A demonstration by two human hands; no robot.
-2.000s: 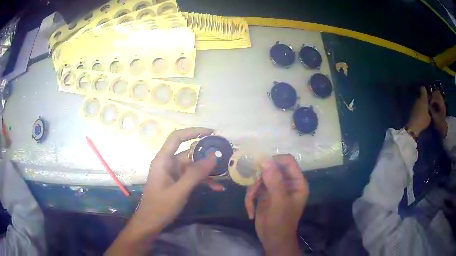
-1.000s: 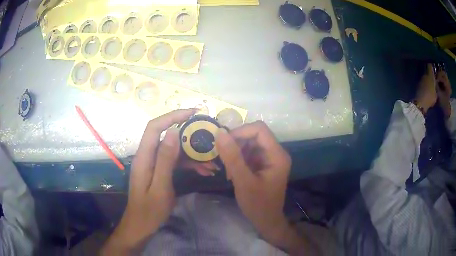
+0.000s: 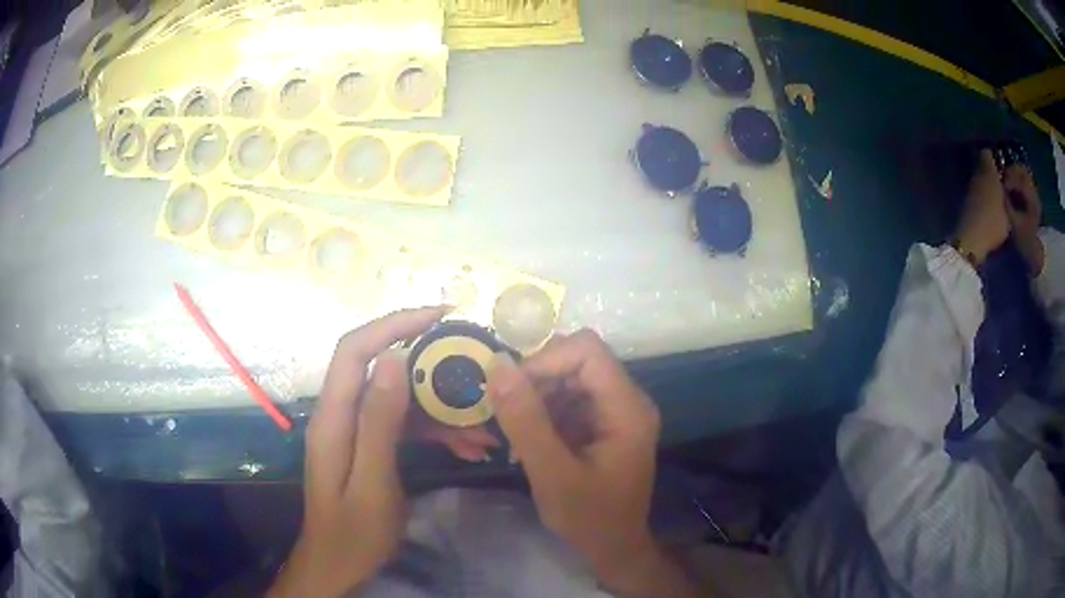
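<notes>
A dark round watch case unit [image 3: 478,340] is held back up over the mat's near edge. A pale yellow adhesive ring [image 3: 439,404] lies on its back around the dark centre, its small side hole at the left. My left hand [image 3: 371,409] grips the unit from the left, with fingertips showing beneath it. My right hand [image 3: 580,432] has its thumb on the ring's right edge; its other fingers are curled and partly hidden. An adhesive strip [image 3: 280,235] runs on the mat behind my hands.
More adhesive strips [image 3: 306,157] lie at the upper left, with a folded strip bundle [image 3: 514,20] beside them. A red stick [image 3: 232,357] lies at the left. Several dark units [image 3: 668,159] lie at the right. Liner scraps [image 3: 801,96] are on the green surface. A neighbour's sleeves [image 3: 899,397] are at right.
The loose ring from two seconds before is now on the unit, which shows its back. Since one second ago the hands have barely changed; the whole view has shifted.
</notes>
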